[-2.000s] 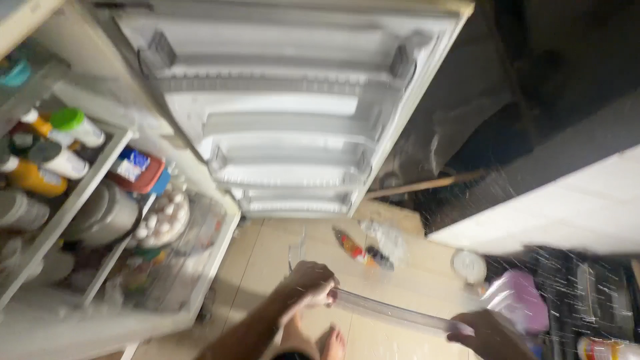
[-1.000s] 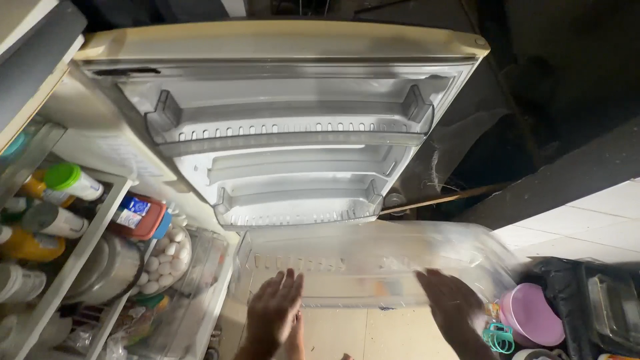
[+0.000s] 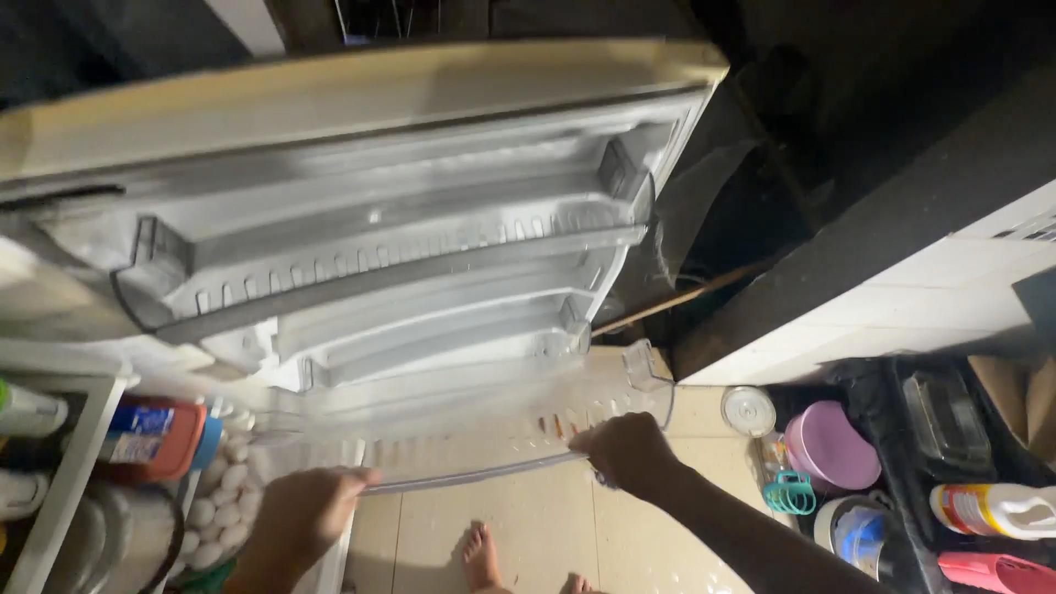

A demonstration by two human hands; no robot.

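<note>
A clear plastic refrigerator door bin (image 3: 487, 437) is held level between my two hands, below the open refrigerator door (image 3: 371, 99). My left hand (image 3: 309, 516) grips the left end of its front rim. My right hand (image 3: 627, 454) is closed on the rim toward the right end. Just above the held bin, another clear door shelf (image 3: 404, 268) is fitted across the door, with a lower shelf (image 3: 454, 342) beneath it. The bin's left end is blurred.
White eggs (image 3: 219, 516), a red container (image 3: 157, 437) and a metal pot (image 3: 107, 536) stand in the refrigerator at left. On the right are a pink tub (image 3: 833, 445), a teal basket (image 3: 789, 492), a round lid (image 3: 748, 411) and a white bottle (image 3: 990, 510). A wooden stick (image 3: 676, 297) leans beyond the door.
One second ago both hands showed spread fingers against the bin's near side; now they grip its rim. The view has moved closer to the door.
</note>
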